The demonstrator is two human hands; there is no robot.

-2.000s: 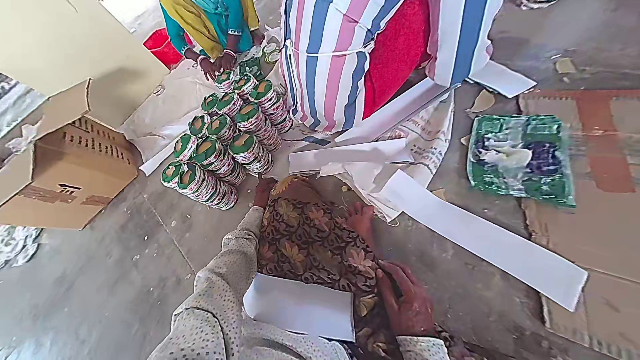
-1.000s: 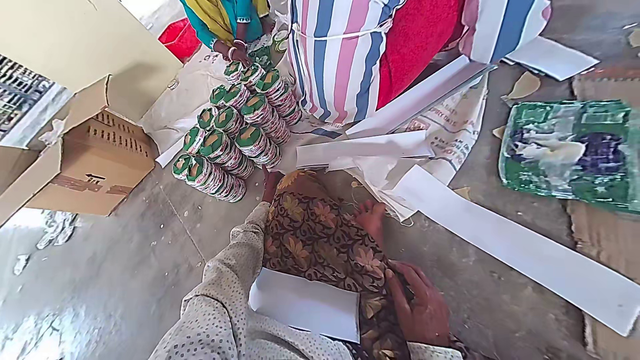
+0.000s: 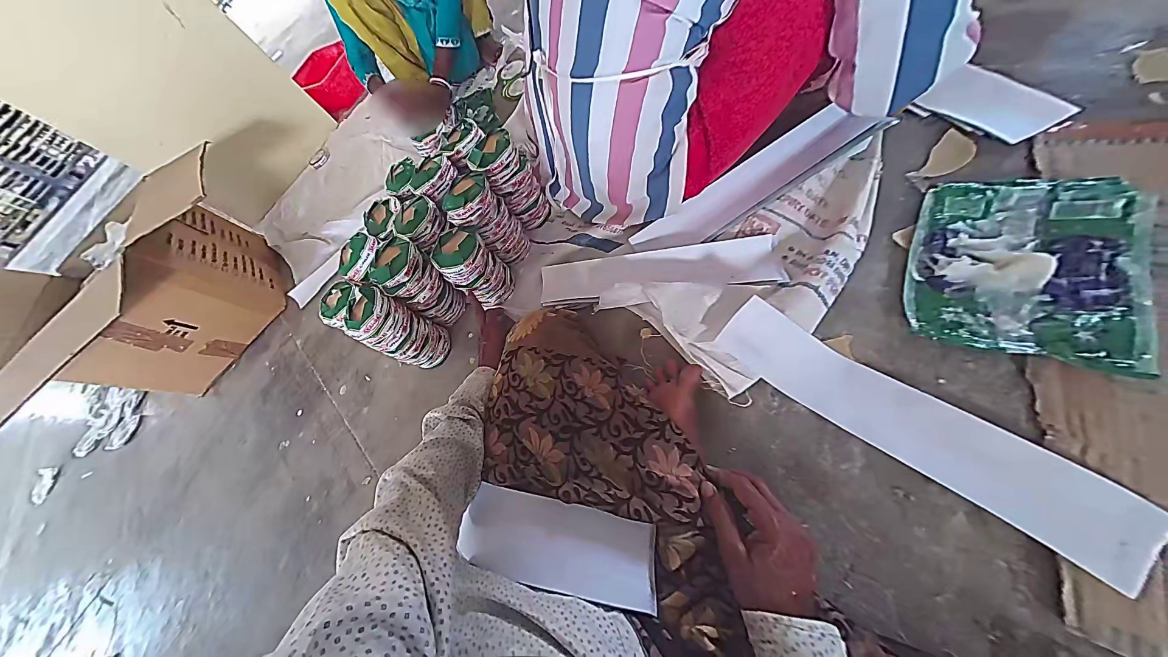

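My right hand [image 3: 771, 547] rests at the edge of the patterned brown cloth [image 3: 584, 411] over my lap, thumb and fingers apart, with nothing seen in it. My left hand [image 3: 491, 333] reaches forward beside the nearest stacks of round packs with green tops [image 3: 461, 255]; its fingers are mostly hidden, so whether it touches or grips one cannot be told. A folded white sheet [image 3: 558, 547] lies across my lap. Long white strips [image 3: 949, 447] lie on the floor and over a printed white sack [image 3: 812, 265] in front of me.
An open cardboard box [image 3: 196, 301] stands at the left. A large striped bundle [image 3: 620, 109] with red cloth [image 3: 757, 91] stands ahead. A green plastic packet [image 3: 1031, 274] lies on flattened cardboard [image 3: 1104, 429] at the right. Another person's arms [image 3: 443, 68] are beyond the stacks, near a red tub [image 3: 328, 80].
Both my hands stay in about the same places. The view has shifted somewhat. The other person's hands stay near the far stacks.
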